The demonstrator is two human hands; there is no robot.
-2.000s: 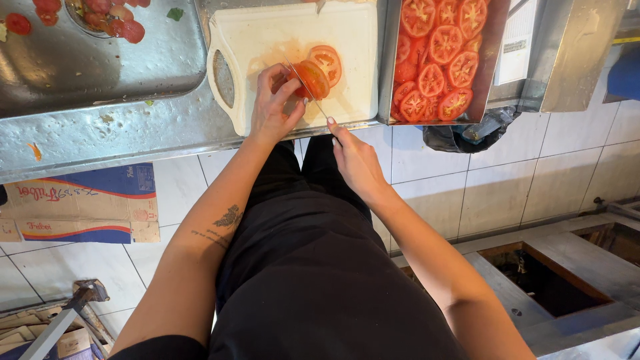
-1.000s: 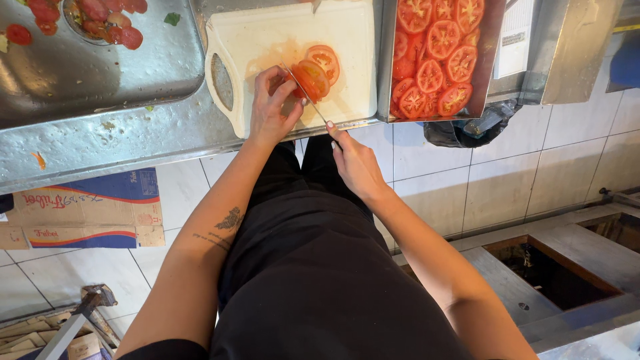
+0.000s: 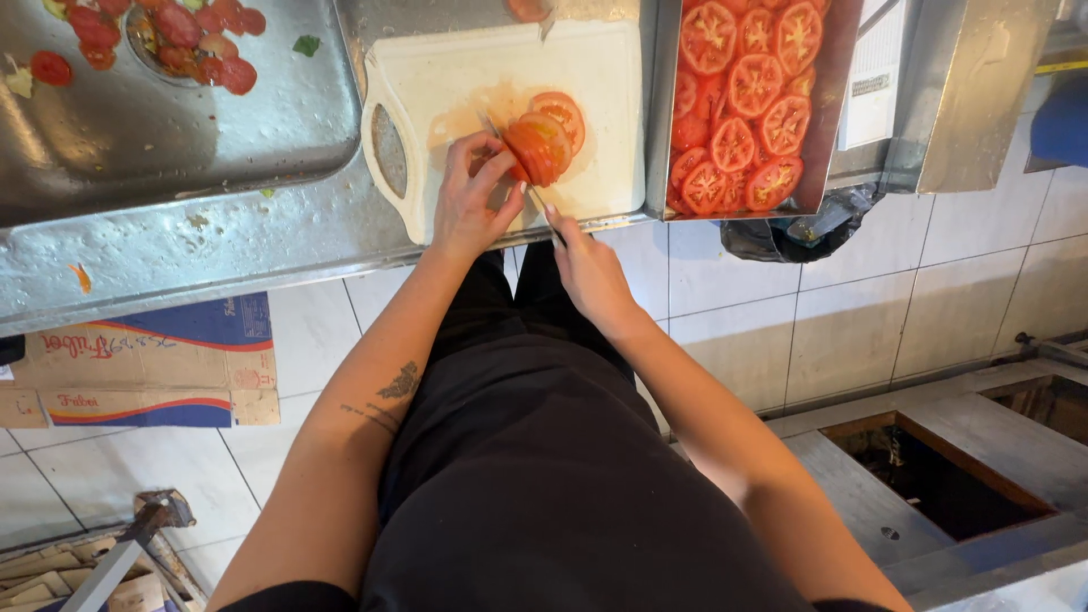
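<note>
A tomato (image 3: 537, 151), partly cut into slices, lies on the white plastic cutting board (image 3: 595, 51). My left hand (image 3: 478, 191) grips its left end with bent fingertips. The handle of a knife (image 3: 537, 201) is in my right hand (image 3: 591, 268), near the board's front edge; its thin blade runs up and left between my left fingers and the slices. One round tomato slice (image 3: 563, 115) lies flat just behind the cut slices. Red juice wets the board around them. To the right, a metal tray (image 3: 661, 127) holds many tomato slices (image 3: 755, 85) in overlapping layers.
At left is a steel sink (image 3: 280, 127) with tomato ends (image 3: 174, 25) around its drain. Another tomato piece (image 3: 529, 8) lies behind the board. A black plastic bag (image 3: 765, 242) hangs below the tray. Flattened cardboard (image 3: 161, 365) lies on the tiled floor at left.
</note>
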